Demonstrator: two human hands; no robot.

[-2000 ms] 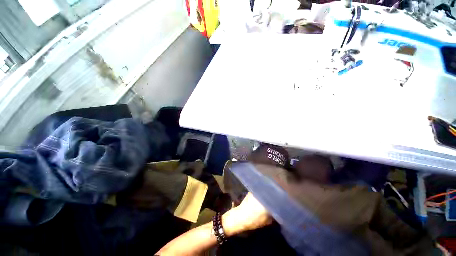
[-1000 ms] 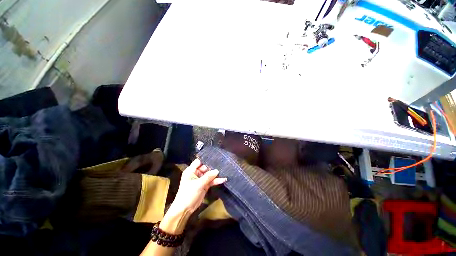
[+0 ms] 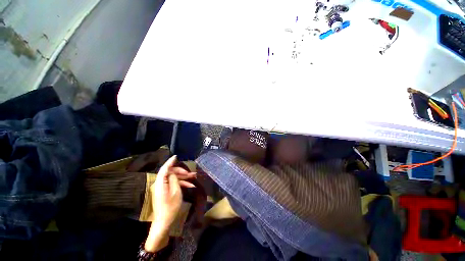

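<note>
A dark denim garment point(image 3: 255, 204) lies over my lap below the table, its blue waistband or folded edge running diagonally down to the right. Its brown, finely striped lining point(image 3: 316, 196) faces up. My left hand point(image 3: 169, 196), with a dark bead bracelet, is just left of the garment's upper end, fingers apart and empty, not touching it. A small skin-toned sliver at the bottom edge, by the garment's lower right, may be my right hand; its grip is hidden.
The white machine table point(image 3: 219, 66) spans the top. Yellow-orange snips lie on a phone point(image 3: 425, 109) at its right, near an orange cord point(image 3: 454, 137). More denim point(image 3: 35, 168) and brown-and-yellow cloth point(image 3: 114, 191) lie left. A red stool point(image 3: 431, 224) is lower right.
My left hand has let go of the garment's upper end and moved left and slightly down. The garment's denim edge stays lying diagonally across the lap.
</note>
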